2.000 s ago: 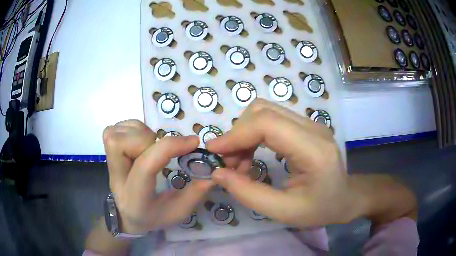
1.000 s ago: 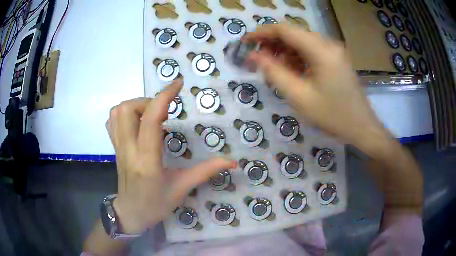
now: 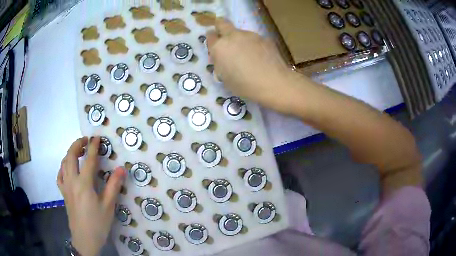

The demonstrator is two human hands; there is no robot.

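Observation:
A white foam tray (image 3: 120, 160) lies tilted under my hands, with rows of round speaker driver units (image 3: 173, 164), pale rings and grey centres up. Several cross-shaped pockets (image 3: 145, 35) at its far end are empty. My left hand (image 3: 87, 192) lies over the tray's left edge, fingers apart, fingertips beside units there, holding no unit that I can see. My right hand (image 3: 245, 62) is over the tray's upper right edge, fingers pointing down at the pockets. Its fingertips are partly hidden, so I cannot tell if it holds a unit.
A clear tray with a brown liner (image 3: 295, 30) and dark-faced units (image 3: 352, 19) is at the upper right. Stacked trays (image 3: 400, 60) stand beyond it. The blue bench edge (image 3: 300, 142) crosses behind my right forearm. A tan board (image 3: 22, 135) is at the left.
The view has shifted, and the tray appears further left and more tilted. My right hand has moved from over the tray's middle rows to its upper right edge. My left hand has moved to the left edge.

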